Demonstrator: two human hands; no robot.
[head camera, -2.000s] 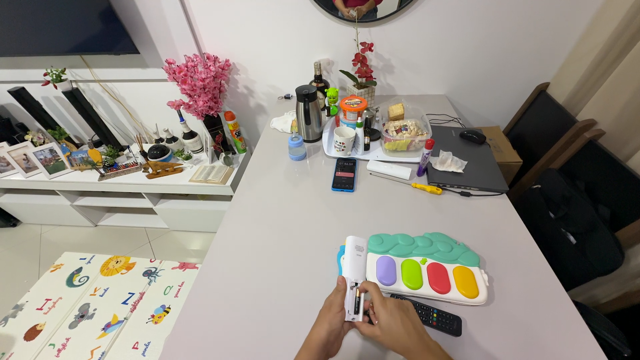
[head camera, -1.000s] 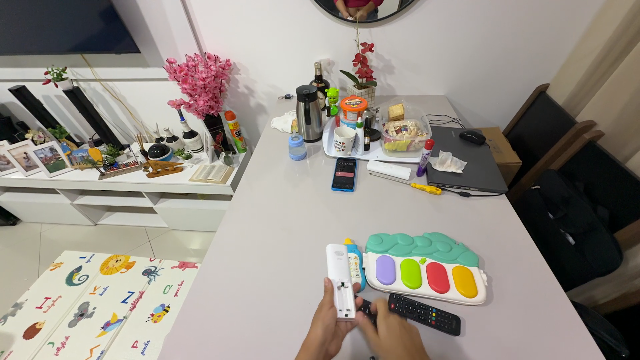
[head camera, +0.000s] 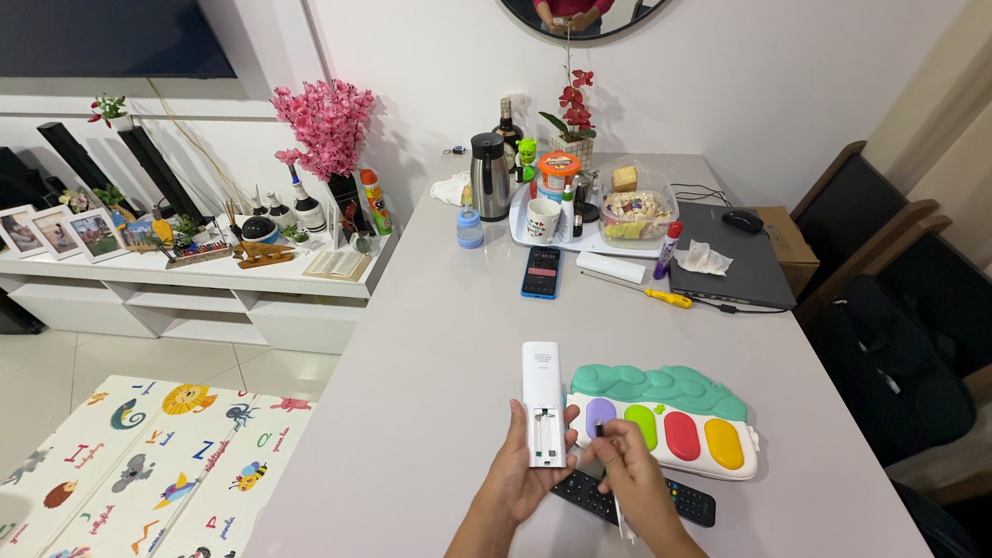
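Observation:
A white remote control (head camera: 544, 372), back side up, rests in my left hand (head camera: 521, 465); its battery compartment is uncovered and no battery shows inside. Just right of it, my right hand (head camera: 632, 473) pinches a small dark-ended battery (head camera: 599, 428) between the fingertips, and a thin white piece (head camera: 622, 523) hangs below that hand, probably held too. Under and beside my right hand lies a black remote control (head camera: 694, 504) on the table. Behind both hands is a toy piano (head camera: 682, 443) with coloured keys and a teal top.
Farther back on the table (head camera: 434, 325) are a phone (head camera: 541, 273), a yellow-handled screwdriver (head camera: 668, 298), a white cover (head camera: 611, 267), a purple tube (head camera: 666, 249), a closed laptop (head camera: 728, 271) and a small blue bottle (head camera: 469, 229). A thermos (head camera: 490, 178) stands beside a loaded tray (head camera: 511, 229).
My right hand has moved away from the white remote's compartment, where a battery showed two seconds ago. The compartment now shows no battery, and my right hand holds one.

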